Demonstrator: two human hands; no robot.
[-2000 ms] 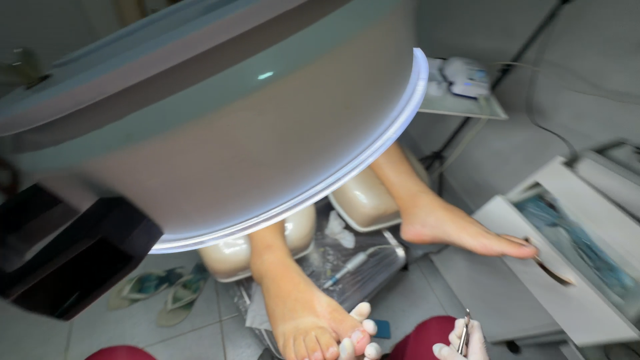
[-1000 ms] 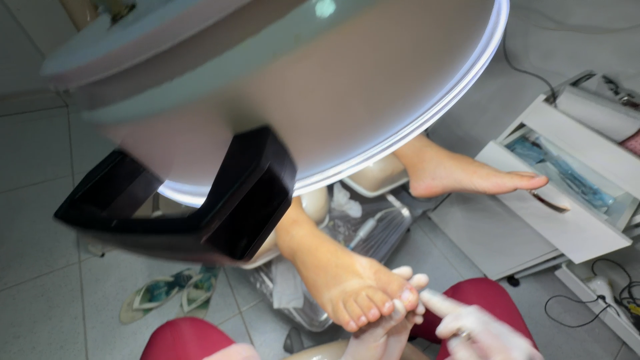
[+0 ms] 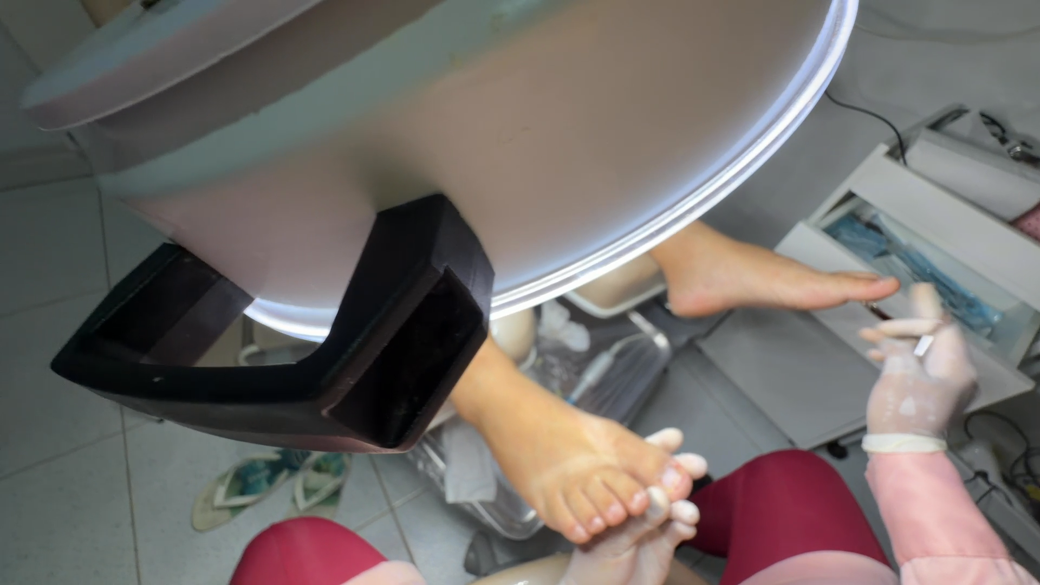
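Gloved in white, my left hand holds the toes of a person's bare foot, its fingers around the big toe at the bottom centre. My right hand, also gloved, is raised at the right beside the open drawer and holds a small slim metal tool, mostly hidden by the fingers. Close to that hand are the toes of the person's other foot. A large round lamp with a lit rim and a black handle covers the upper left and hides the legs.
The white drawer at the right holds blue packets. Pliers-like metal tools lie above it. A plastic-covered foot rest stand is behind the near foot. Flip-flops lie on the tiled floor, and cables hang at lower right.
My right hand has moved from beside the near foot's toes to the right, up by the drawer. My left hand stays at the near foot's toes.
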